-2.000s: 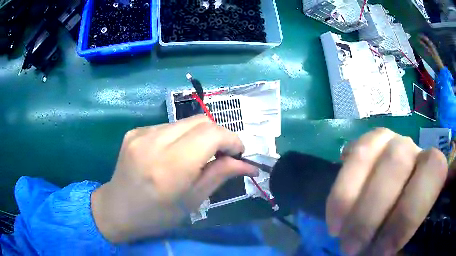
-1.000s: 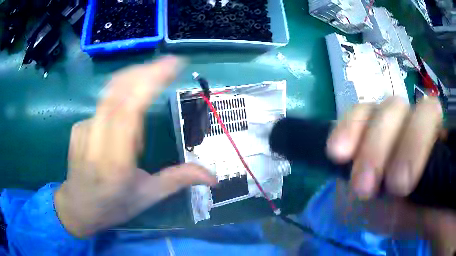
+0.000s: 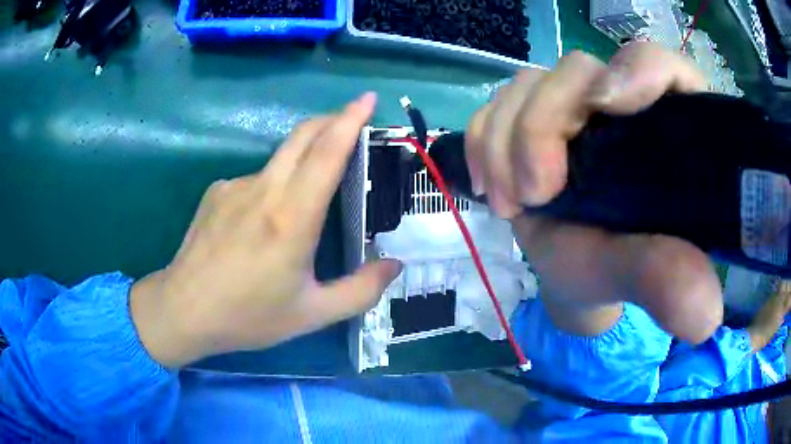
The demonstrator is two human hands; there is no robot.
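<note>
A white housing half [image 3: 434,238] lies open on the green mat in front of me, with a slotted grille and a dark window. A black unit [image 3: 387,186] sits inside its upper left part. A red lead wire [image 3: 468,238] runs loosely across the housing to a small white plug. My left hand [image 3: 260,234] is spread at the housing's left side, its thumb over the left wall. My right hand [image 3: 590,182] grips a thick black electric screwdriver [image 3: 668,178]. The tool's front end is over the housing's upper part; its tip is hidden or too dark to make out.
A blue bin [image 3: 260,29] and a pale bin [image 3: 451,50] of black rings stand at the far edge. Black units [image 3: 97,26] lie at the upper left. More white housings [image 3: 620,19] are at the upper right. A black cord [image 3: 642,405] crosses the lower right. Another person's hand shows at the right edge.
My left hand has left the screwdriver's bit, opened, and come to the housing's left wall. My right hand has moved the screwdriver up and left over the housing. The view has shifted.
</note>
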